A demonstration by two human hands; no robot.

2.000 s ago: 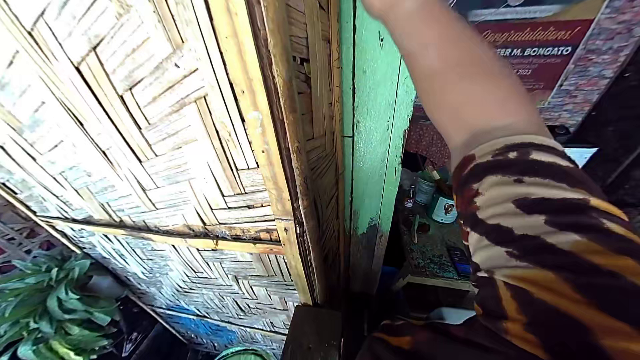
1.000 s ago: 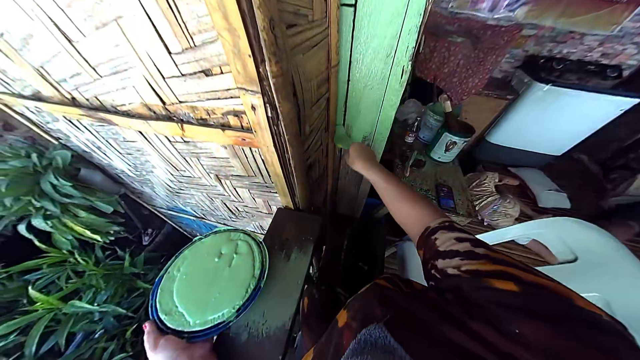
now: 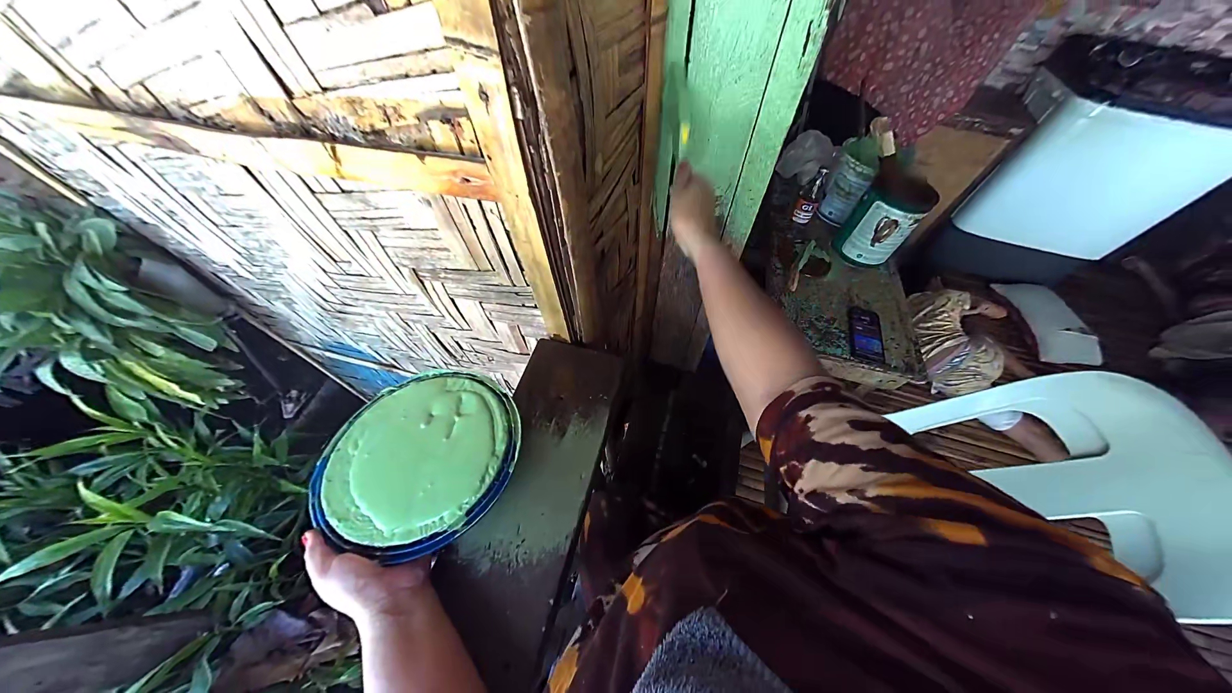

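Observation:
My left hand (image 3: 371, 582) holds a round blue lid or shallow tray (image 3: 320, 500) from below, with light green paint (image 3: 414, 462) spread over its top. At the upper middle, my right hand (image 3: 695, 204) is closed around a blurred tool, probably a paintbrush (image 3: 683, 135), against a green-painted wooden board (image 3: 746, 96). The tool's shape is hard to make out. Bare, darker wood shows at the board's lower end, beneath my hand.
A woven bamboo wall (image 3: 385, 241) stands at left above leafy plants (image 3: 125, 481). A wooden bench (image 3: 539, 510) lies below. At right are a small table (image 3: 837, 318) with a phone (image 3: 865, 334), a can (image 3: 881, 226) and bottles, a white plastic chair (image 3: 1078, 404) and a person's hand.
My right arm has come down from high on the board, then moved a little back up it. My left hand and the paint-covered lid, out of view at first, have come into view.

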